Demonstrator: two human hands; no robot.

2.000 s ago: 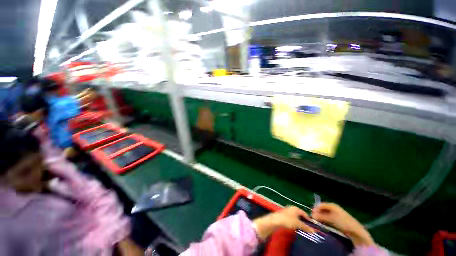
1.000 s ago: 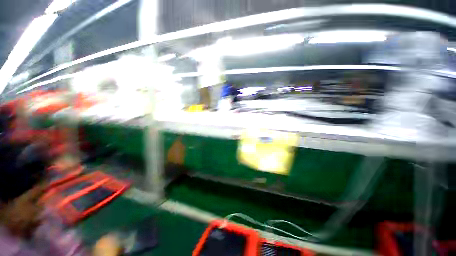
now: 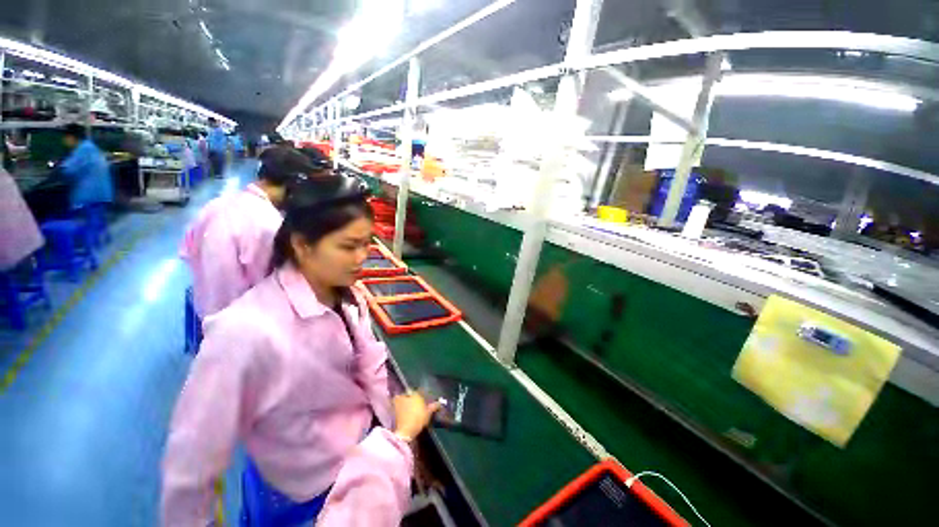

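Observation:
A two-slot red tray (image 3: 600, 472) lies at the bottom edge, cut off, with a dark tablet (image 3: 595, 506) in it that shows small white text. A white cable (image 3: 664, 479) curves from the tray's top edge to the right. A loose black tablet (image 3: 476, 408) with white text lies flat on the green surface. A hand at its left edge, with a pink sleeve, appears to belong to the person seated at the left. Neither of my hands can be made out.
A person in pink (image 3: 293, 376) sits close at the left, another behind. Red trays (image 3: 412, 309) with tablets lie farther along the line. A white post (image 3: 530, 237) stands beside it. A yellow sheet (image 3: 813, 365) hangs from the shelf at the right.
The view has swung left, showing the seated people and the aisle. My hands, on the tray two seconds ago, are out of the picture. The loose tablet now shows white text.

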